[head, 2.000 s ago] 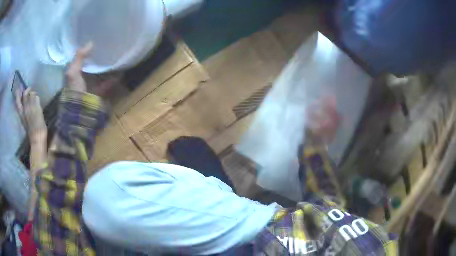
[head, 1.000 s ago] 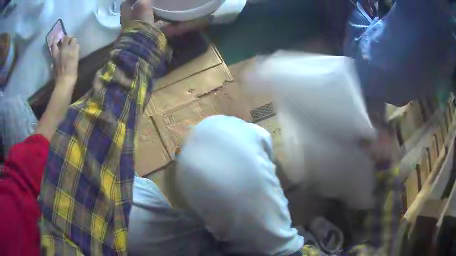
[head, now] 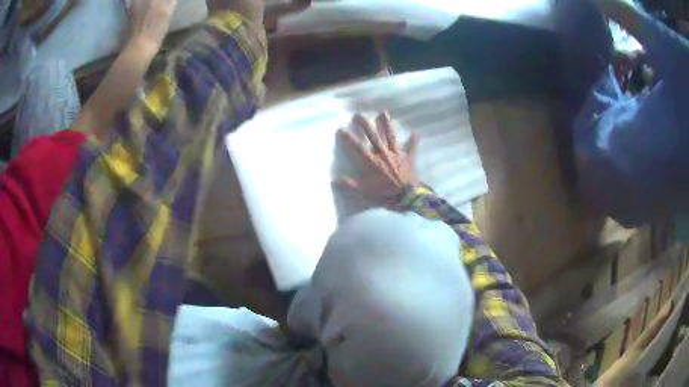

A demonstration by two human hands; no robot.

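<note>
A white foam sheet lies spread above my knee in the middle of the view, slightly tilted, its surface faintly wrinkled. My right hand rests flat on the sheet with the fingers spread and grips nothing. My left arm reaches up to the top edge. Only the wrist end of my left hand shows there; its fingers are cut off or unclear, so I cannot tell what it holds.
White sheeting runs along the top. Another person's red sleeve and bare forearm are at the left. A person in blue is at the upper right. Brown cardboard covers the floor. Slatted wood stands at the lower right.
The foam sheet has moved left from the right side to the middle, with my right hand now flat on it. The round white unit and the phone have left the view at the top.
</note>
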